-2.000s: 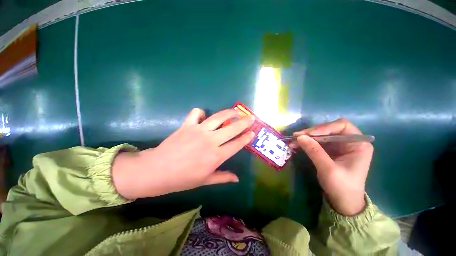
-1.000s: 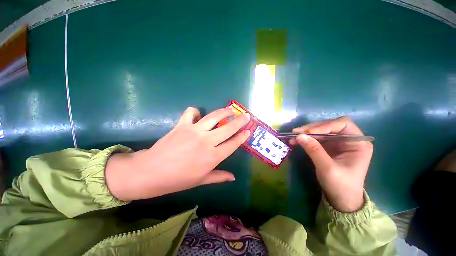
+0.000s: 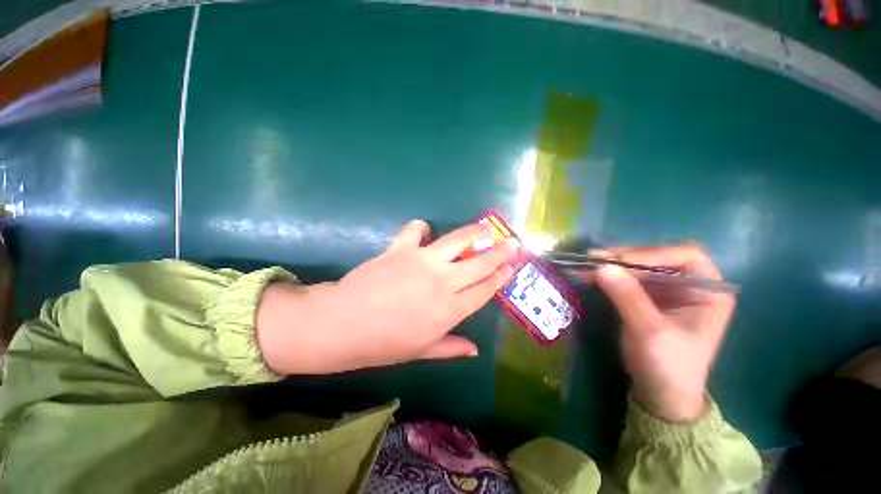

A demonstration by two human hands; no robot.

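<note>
A red electronic unit (image 3: 541, 301) lies aslant on the yellow-green tape strip (image 3: 568, 123), its white-and-blue board facing up and its orange end at the upper left. My left hand (image 3: 386, 304) lies over the unit's upper left part, fingers pressing on it. My right hand (image 3: 676, 309) holds thin silver tweezers (image 3: 667, 274) like a pen. The tweezer tips point left, close above the unit's right edge; I cannot tell whether they touch it or hold a small piece. A clear film (image 3: 591, 188) with a glare patch lies on the strip beyond the unit.
The bench is glossy green. An amber film stack (image 3: 58, 58) lies at the far left, beside a thin white line (image 3: 182, 135). A pale rail (image 3: 580, 12) curves along the far edge, with a red item (image 3: 842, 12) beyond it. A dark shape (image 3: 836, 415) is at the lower right.
The view has shifted and turned slightly, showing more beyond the rail. The tweezer tips have moved from the unit's side to near its upper right edge. Both hands keep their hold.
</note>
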